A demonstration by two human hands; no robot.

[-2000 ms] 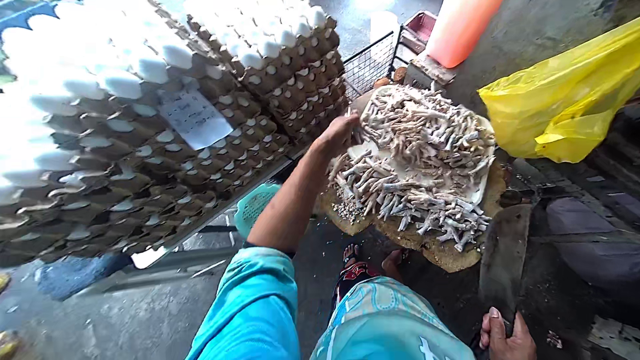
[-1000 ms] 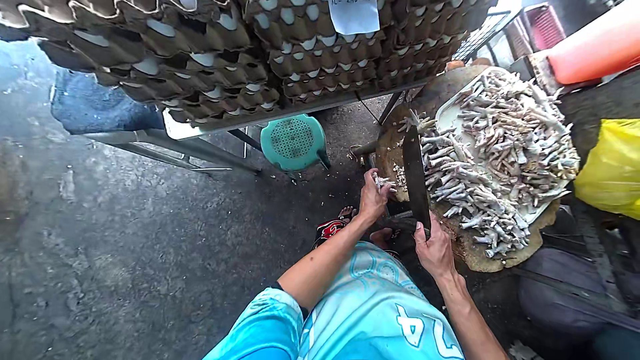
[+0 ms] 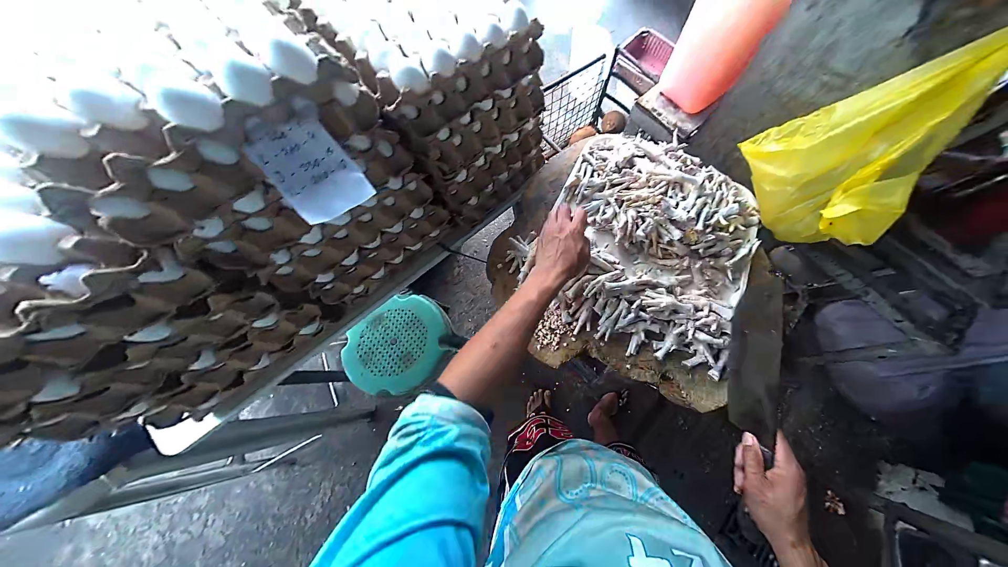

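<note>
A heap of pale chicken feet [image 3: 669,213] lies on a white tray on top of a broad wooden chopping block [image 3: 685,390]. My left hand [image 3: 562,242] reaches onto the heap's left edge, its fingers curled down; whether a foot is held between them cannot be seen. My right hand [image 3: 776,484] grips the handle of a wide-bladed cleaver [image 3: 757,346], which is held beside the block's right edge with the blade pointing away from me. Small cut-off bits [image 3: 554,329] are scattered on the block's near left part.
Stacked cardboard trays of white eggs [image 3: 299,236] fill the left side on a metal-edged table. Below it stands a green plastic stool [image 3: 396,344]. A yellow plastic bag [image 3: 858,157] hangs at the right; an orange-red container [image 3: 713,47] and a wire basket [image 3: 575,98] are behind.
One second ago both hands were near the block's left side, with the cleaver there. My left hand is now on the heap, and the cleaver is at the block's right edge. The view has turned.
</note>
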